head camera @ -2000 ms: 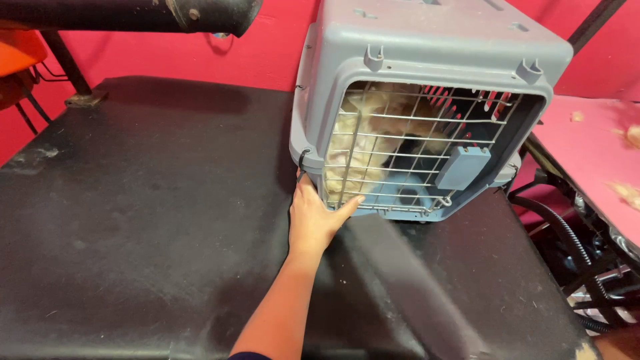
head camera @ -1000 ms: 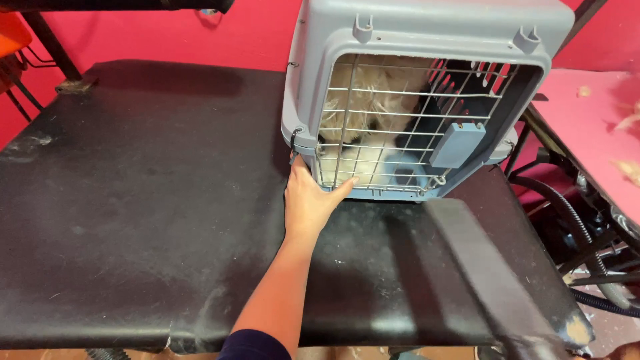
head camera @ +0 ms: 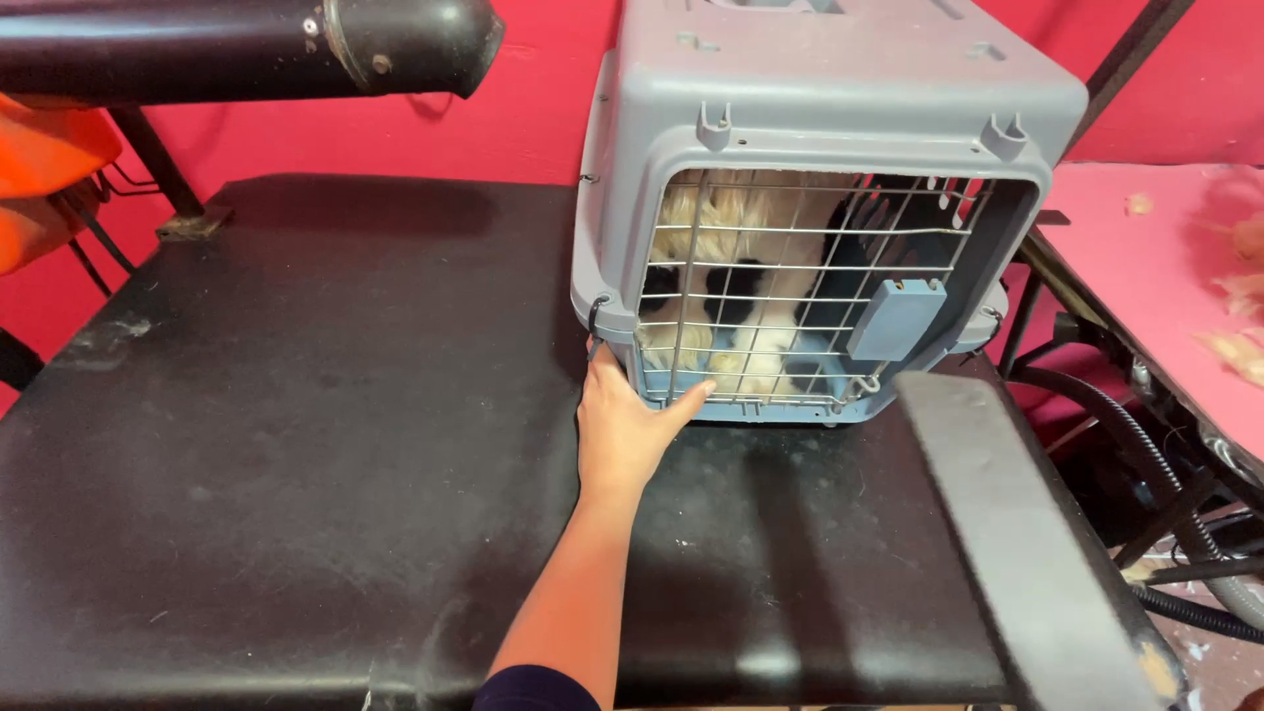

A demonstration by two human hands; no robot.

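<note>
A grey and light blue plastic pet carrier (head camera: 849, 109) stands on a black padded table (head camera: 296, 444). Behind its closed wire door (head camera: 800, 296), a light-coloured furry animal, probably a dog (head camera: 760, 346), stands partly hidden by the bars. My left hand (head camera: 627, 425) grips the carrier's lower left front corner, its thumb along the bottom of the door frame. A light blue latch block (head camera: 897, 320) sits at the right of the door. My right hand is out of the picture.
A blurred grey bar (head camera: 1017, 543) rises at the lower right, before the carrier. A black cylinder (head camera: 415, 49) juts in at the upper left. Right of the table are a pink surface (head camera: 1155, 257) with tufts of hair and a corrugated hose (head camera: 1116, 415).
Inside the carrier the animal has shifted, and its legs now show behind the door. My left hand has kept its hold on the corner throughout.
</note>
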